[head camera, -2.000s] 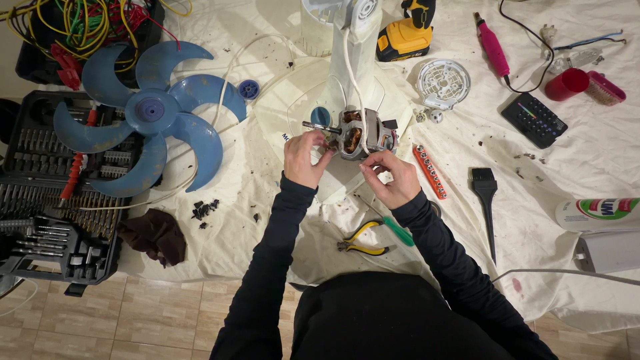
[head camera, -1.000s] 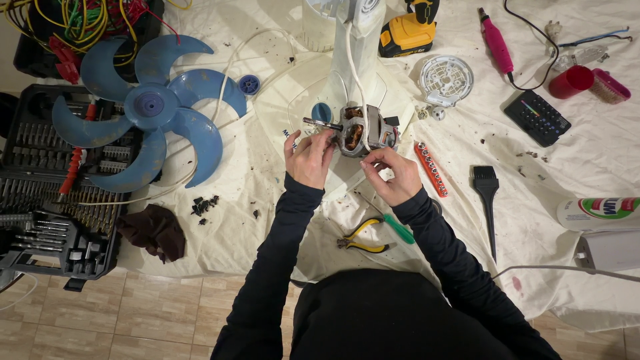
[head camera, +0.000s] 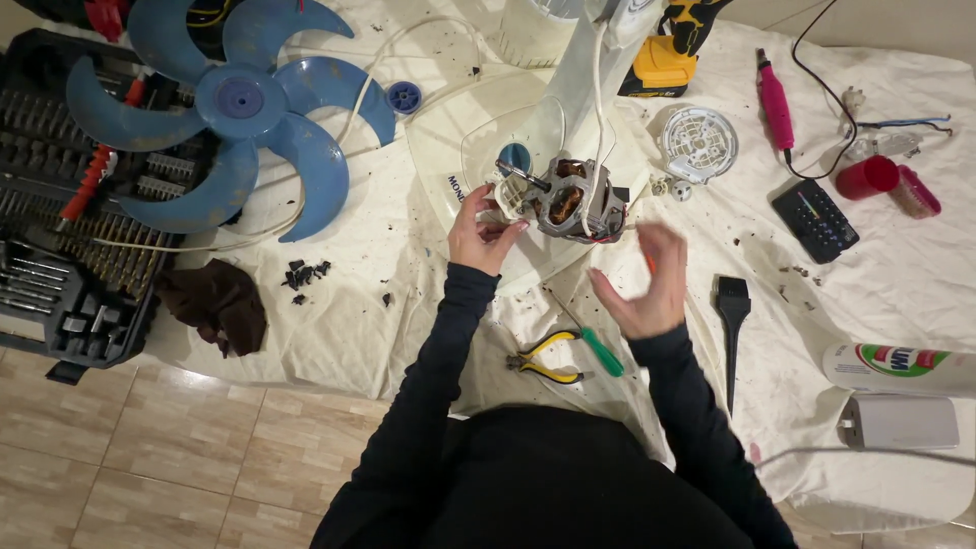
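An electric fan motor (head camera: 577, 200) with copper windings and a metal shaft lies on the fan's pale plastic base (head camera: 488, 114), beside a blue knob (head camera: 515, 158). My left hand (head camera: 486, 235) is at the motor's left side, its fingertips around a small pale plastic part (head camera: 509, 197) next to the shaft. My right hand (head camera: 648, 286) is off the motor, to its lower right, slightly blurred, with thumb and fingers apart and nothing seen between them. Behind that hand an orange strip is mostly hidden. A white cable runs from the fan's column (head camera: 579, 84) down over the motor.
Cutting pliers (head camera: 545, 358) and a green-handled screwdriver (head camera: 602, 352) lie near my body. To the left are blue fan blades (head camera: 240, 101), a tool case (head camera: 141, 328) and a brown cloth (head camera: 217, 305). At right lie a round grille (head camera: 699, 143), a black brush (head camera: 732, 305) and a yellow cordless drill (head camera: 663, 65).
My right hand has moved away from the motor, and its fingers have spread. My left hand remains at the motor's left side.
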